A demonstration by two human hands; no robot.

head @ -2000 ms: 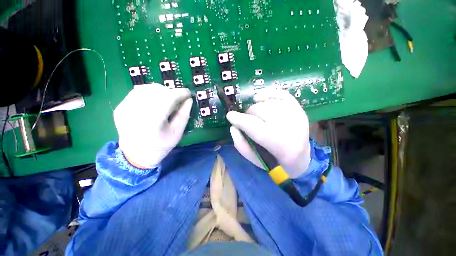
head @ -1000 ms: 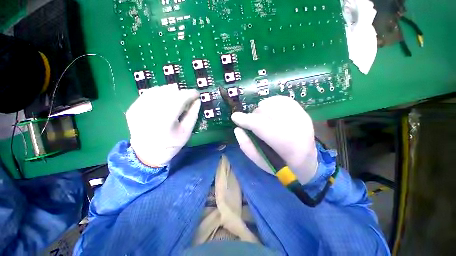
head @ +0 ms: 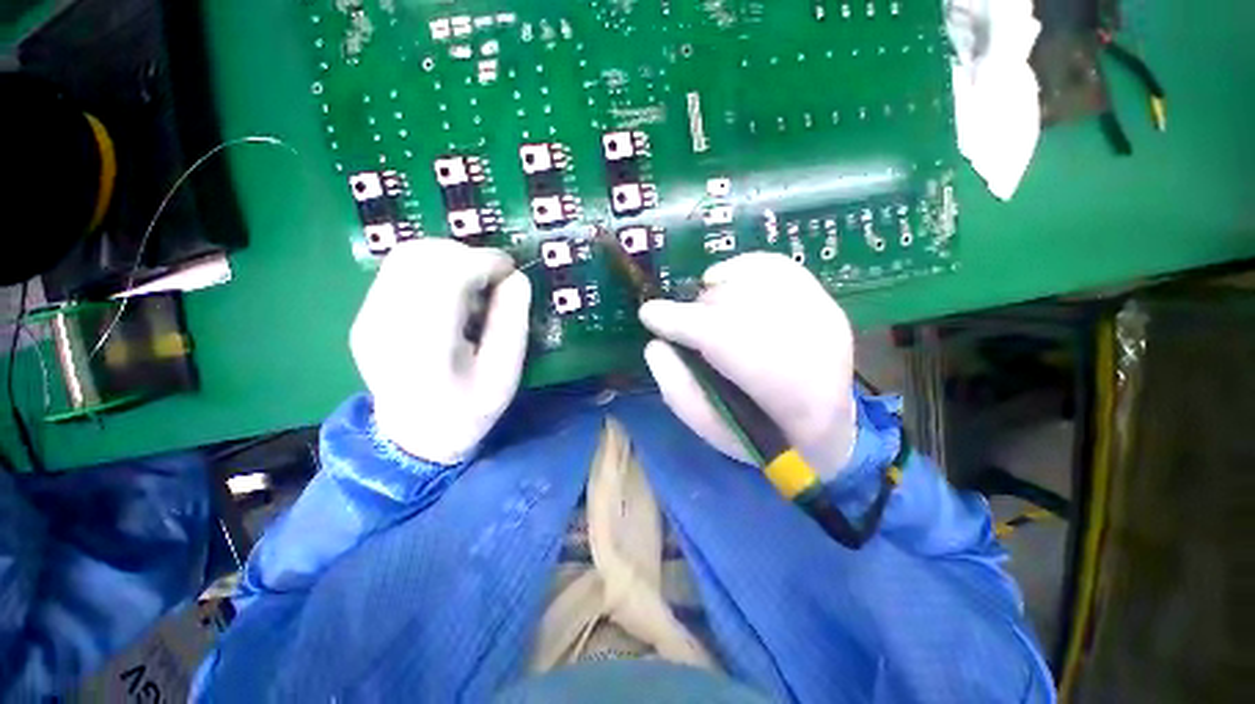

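Observation:
A large green circuit board (head: 826, 165) lies on the green mat, with columns of black power transistors (head: 546, 206) on it. My gloved right hand (head: 771, 344) is closed on a soldering iron (head: 743, 420) with a yellow band. The iron's tip is over the board between the two right-hand transistor columns. My gloved left hand (head: 443, 351) pinches a thin solder wire (head: 534, 261). The wire's end points toward the iron tip; whether they touch is too small to tell. My left hand covers the lower part of the left columns.
A solder spool (head: 72, 360) stands at left, its wire arching up. A black fan (head: 48, 186) with a yellow ring is at far left. A white cloth (head: 994, 103) and a dark iron rest (head: 1071, 69) with a cable lie at right. A person's blue sleeve shows lower left.
My left hand has drawn slightly down from the board, showing more transistors and the wire. The iron tip has moved slightly up and left over the board. The view has shifted a little.

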